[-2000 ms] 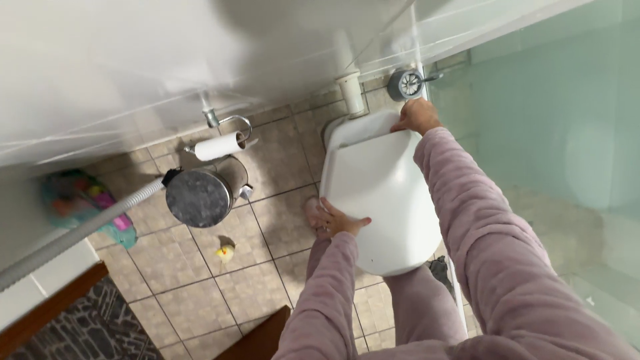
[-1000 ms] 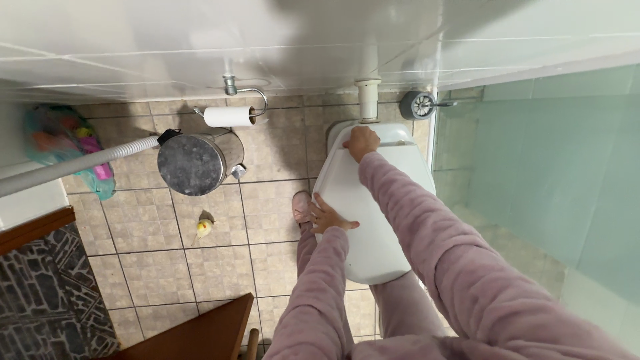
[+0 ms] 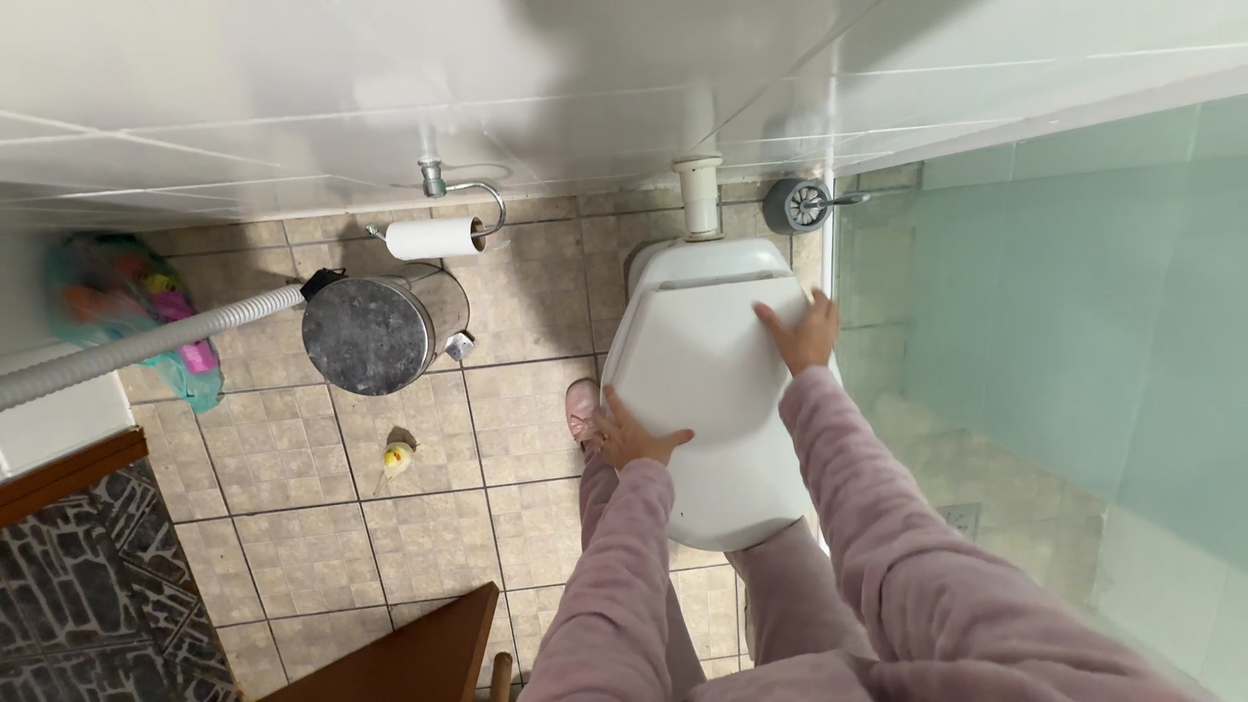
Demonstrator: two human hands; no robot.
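A white toilet lid (image 3: pixel 721 390) lies closed over the toilet between my arms. My left hand (image 3: pixel 634 434) rests on the lid's left edge with its fingers spread and the thumb reaching inward. On the lid's upper right edge lies my right hand (image 3: pixel 804 327), thumb on top and fingers apart near the rim. Neither hand is closed around anything. Behind the lid, the white back part of the toilet (image 3: pixel 721 257) meets a white pipe (image 3: pixel 698 198) that runs to the wall.
A pedal bin (image 3: pixel 369 336) stands left, below a toilet paper roll (image 3: pixel 434 238). A cockatiel-like bird (image 3: pixel 395 460) is on the tiled floor. A grey toilet brush holder (image 3: pixel 798 206) sits beside the glass shower screen (image 3: pixel 1033 292). A wooden door edge (image 3: pixel 439 643), grey hose (image 3: pixel 156 339) and plastic bag (image 3: pixel 107 292) lie left.
My right hand has moved from the back of the lid to its right edge, and its fingers have spread. My left hand stays at the lid's left edge.
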